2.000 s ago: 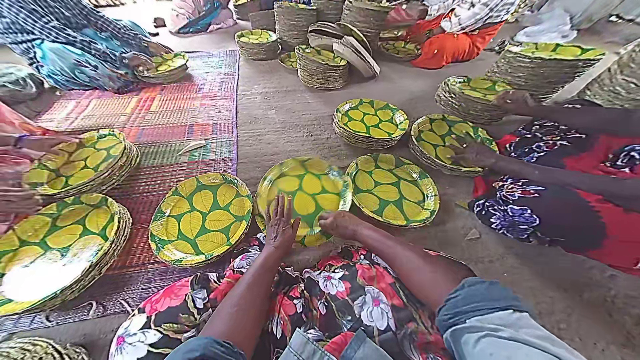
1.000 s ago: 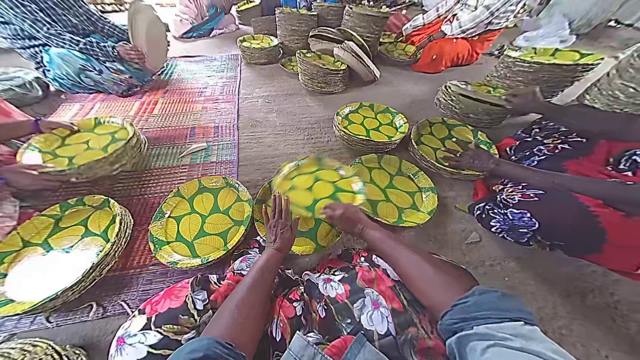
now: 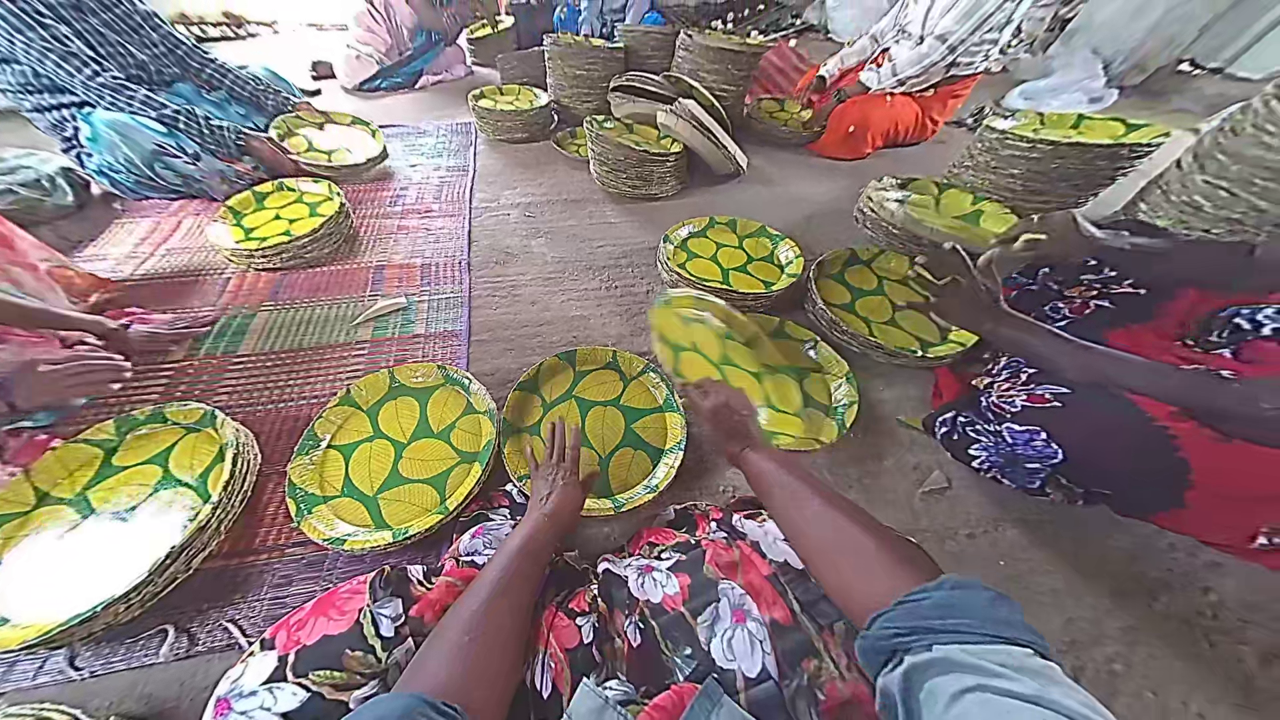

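My left hand rests with fingers spread on the lower left part of a round leaf-patterned plate in front of my lap. In my right hand is the near edge of another green and yellow plate, blurred and tilted. That plate partly covers a leaf-patterned plate lying to the right. Left of my left hand lies a further such plate, close to the one under my fingers.
Stacks of plates stand ahead and at the right, where a person's hand touches one. A large stack stands at the left on a woven mat. Other people sit around, with taller stacks farther back.
My right hand has moved right with a plate, off the plate under my left hand. On the mat, the stack held by a person at the left now stands farther forward, with hands off it.
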